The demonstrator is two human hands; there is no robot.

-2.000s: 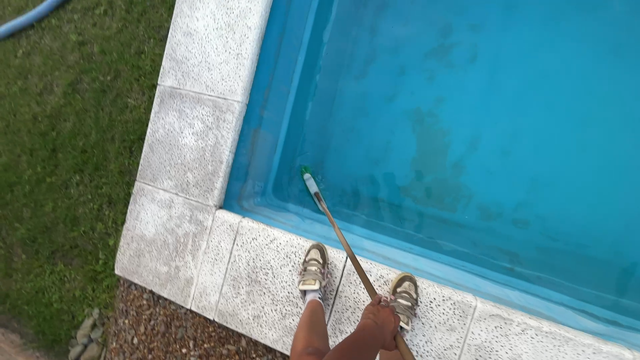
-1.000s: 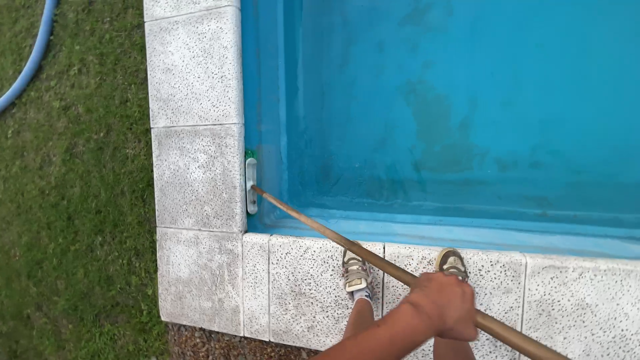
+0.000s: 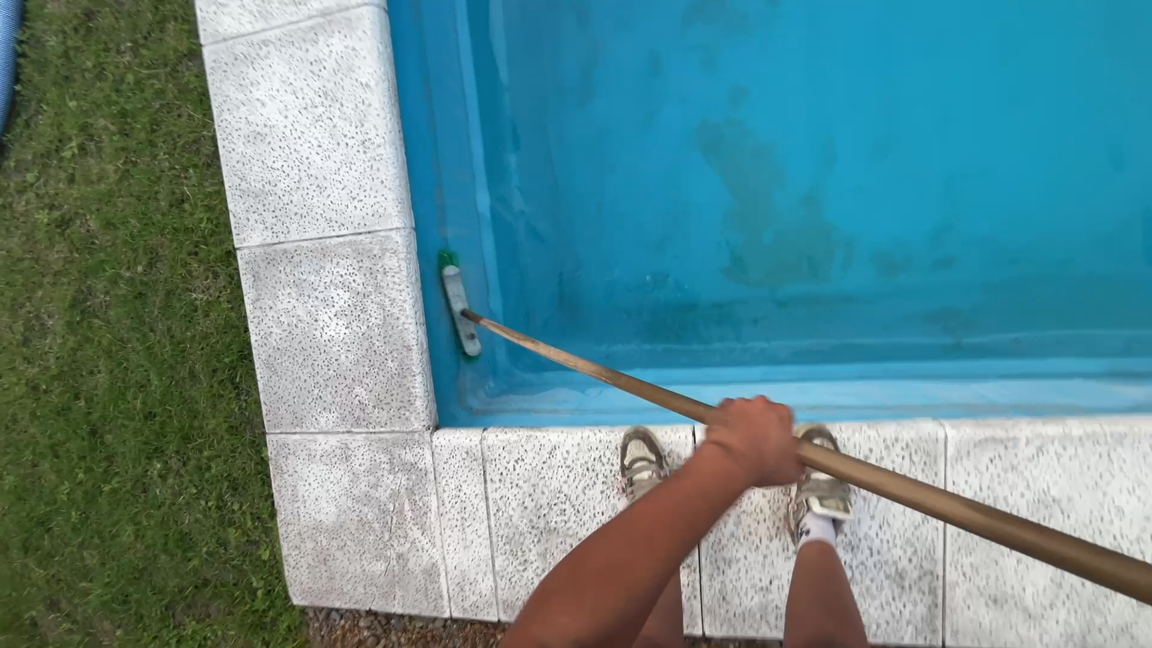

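Note:
My left hand [image 3: 754, 441] is closed around a long wooden pole [image 3: 621, 380], its forearm reaching up from the bottom edge. At the pole's far end is a pool brush [image 3: 461, 310] with a whitish back and green bristles. The brush lies near the pool's left wall, close to the corner, tilted slightly; whether it is just under the water or against the wall, I cannot tell. Toward the right edge the pole's thick end runs out of view. My right hand is not in view. Blue pool water [image 3: 630, 225] with darker patches on the bottom surrounds the brush.
Both my feet, in beige sneakers [image 3: 643, 461], stand on the speckled stone coping [image 3: 558, 522] at the pool's edge. The coping turns the corner along the left side. Grass [image 3: 117, 360] lies beyond it, with a blue hose [image 3: 7, 63] at top left and gravel [image 3: 396, 628] below.
The brush has moved left from the water nearer the middle to the left wall, then slightly away from the coping there. My left hand still holds the pole, which now slants lower.

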